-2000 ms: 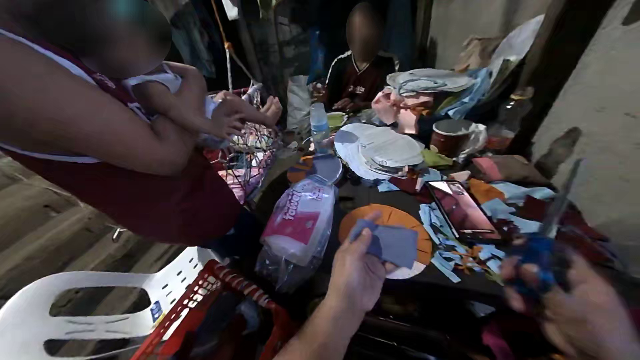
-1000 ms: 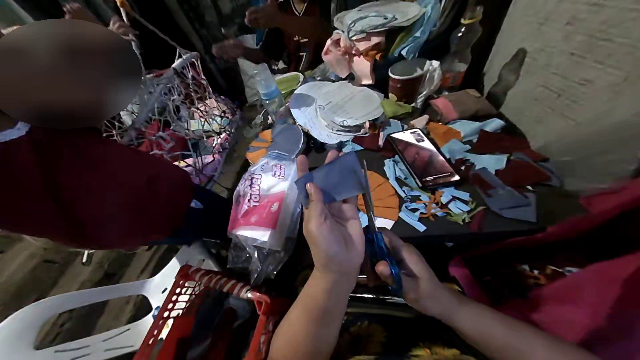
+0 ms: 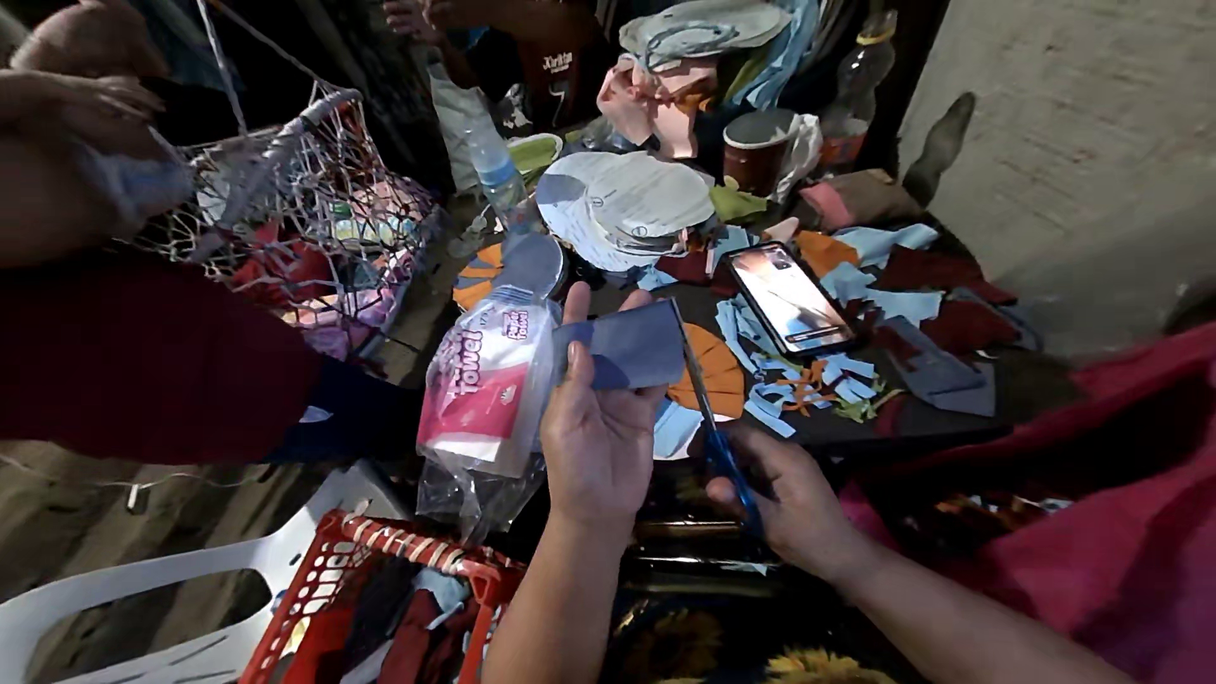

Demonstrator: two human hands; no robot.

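My left hand point(image 3: 603, 437), palm up, holds a rectangular piece of blue-grey fabric point(image 3: 627, 350) between thumb and fingers. In my right hand point(image 3: 788, 503) is a pair of scissors with blue handles point(image 3: 730, 475); the blades point up along the right edge of the fabric. Whether they are cutting it I cannot tell. Behind the fabric lies a disc with orange fabric strips point(image 3: 711, 375), partly hidden. Just left of my left hand is a plastic-wrapped pack of paper towels point(image 3: 484, 389).
Around a smartphone point(image 3: 790, 296) lie light-blue scraps point(image 3: 893, 304) and other fabric cuttings. White paper circles point(image 3: 622, 204), a bottle point(image 3: 494, 166) and a brown cup point(image 3: 755, 152) stand or lie farther back. A red basket point(image 3: 313, 579) and white chair point(image 3: 190, 579) are at lower left. People are nearby, one in maroon.
Two seconds ago the scissors were out to the right, apart from the fabric; now my right hand has them at its right edge. The view has tilted down.
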